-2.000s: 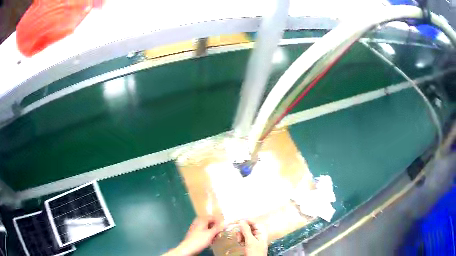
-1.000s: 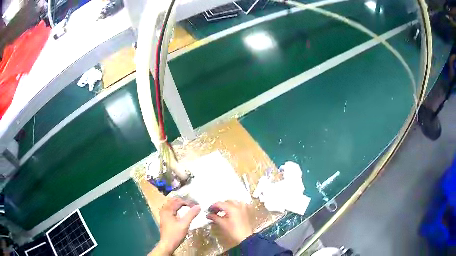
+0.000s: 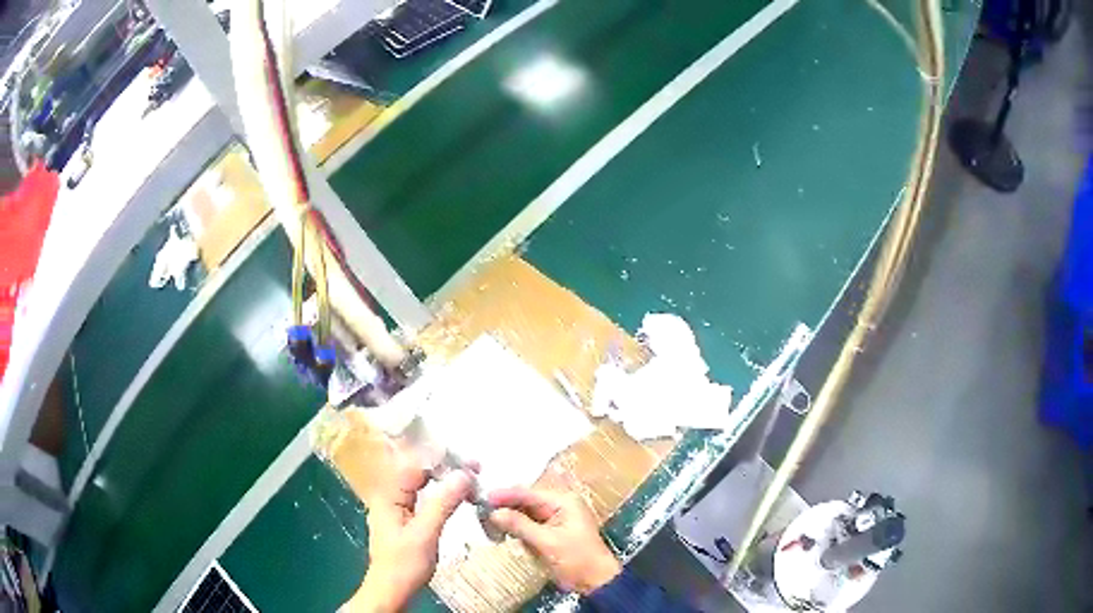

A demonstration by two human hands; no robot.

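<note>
My left hand point(image 3: 408, 530) and my right hand point(image 3: 556, 534) are close together at the near edge of the white paper sheet point(image 3: 497, 413). Fingers and thumb of each are pinched at something small and dark between them, too small to name. The sheet lies on the tan, stained cardboard base point(image 3: 551, 323). The dispensing head point(image 3: 369, 381), with blue fittings, is just left of the sheet. Crumpled wiping paper point(image 3: 663, 381) lies right of the sheet.
The cream dispenser hose point(image 3: 273, 144) comes down from the upper left. A solar panel point(image 3: 217, 593) is cut off at the bottom left. The feed line point(image 3: 881, 281) runs down the right beside the glue pump point(image 3: 827, 553). A red plastic bag point(image 3: 24, 258) is at the left edge.
The view has turned, so the bench and hose look shifted and tilted, and the glue pump shows more. Both hands stay together at the sheet's near edge.
</note>
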